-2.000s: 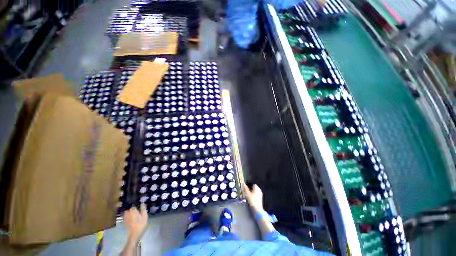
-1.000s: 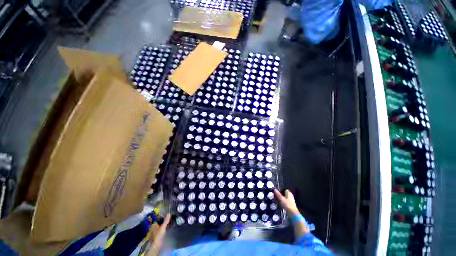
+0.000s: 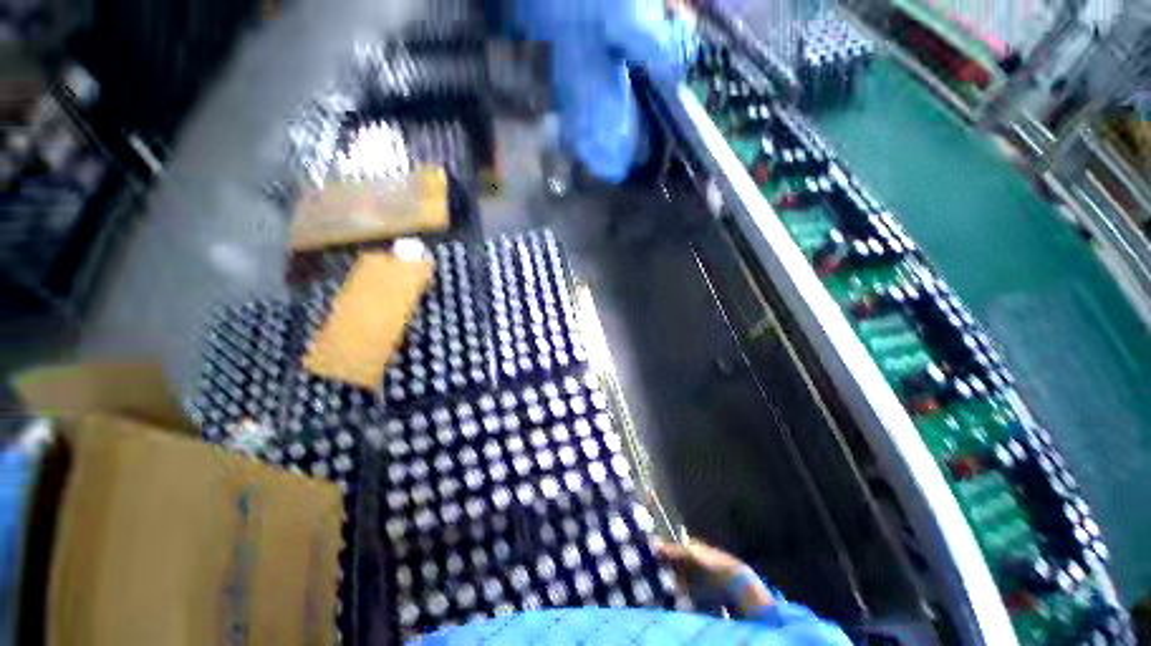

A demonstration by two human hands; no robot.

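A full component tray [image 3: 537, 555] of black capacitors with white tops lies directly in front of me, its near edge hidden by my blue smock. My right hand [image 3: 707, 563] is at the tray's right edge, with a light blue band on the wrist; blur hides whether its fingers grip the edge. My left hand is not in view. Another full tray [image 3: 505, 442] adjoins it on the far side. The frame is blurred.
An open brown carton [image 3: 189, 530] stands at the left on the trays. A tan cardboard sheet [image 3: 371, 318] lies on trays farther back. At the right, a white metal rail [image 3: 858, 381] runs beside green boards [image 3: 903, 353]. A person in blue [image 3: 606, 88] stands at the far end.
The view has swung, so the trays and carton sit lower in the picture. My left hand has left the picture. My right hand remains by the tray's right edge.
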